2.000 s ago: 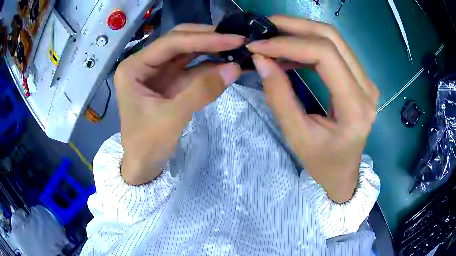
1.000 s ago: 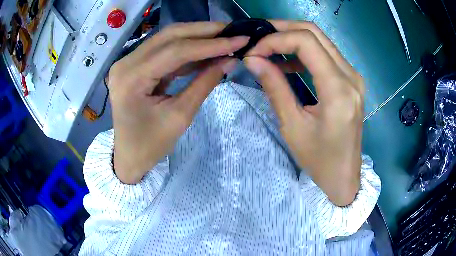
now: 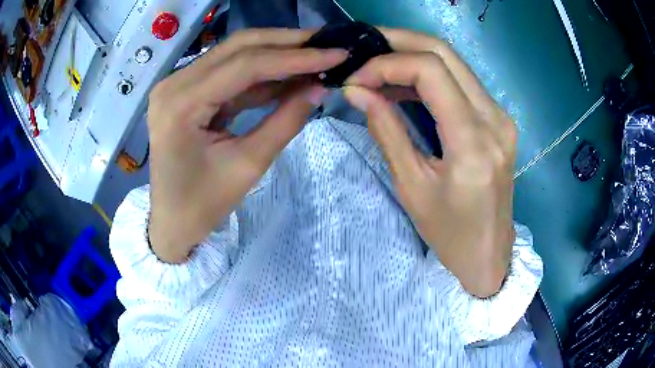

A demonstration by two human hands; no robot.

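Observation:
A round black plastic housing [image 3: 353,44] is held up at the top middle, between both hands. My left hand [image 3: 215,136] grips its left side with thumb and fingers. My right hand [image 3: 445,136] holds its right side, with thumb and index fingertip pinched together at its lower edge. Whether a small part is between those fingertips is too small to tell. The fingers hide part of the housing.
White machine panel [image 3: 100,122] with a red button [image 3: 165,26] at the left. Green mat [image 3: 553,208] at the right, with a small black piece [image 3: 585,159], tweezers [image 3: 571,44] and a crinkled clear bag [image 3: 632,194]. Blue stool [image 3: 85,277] at lower left.
Both hands have shifted slightly left with the housing. The housing has tilted, and the right fingertips have moved from its middle to its lower edge.

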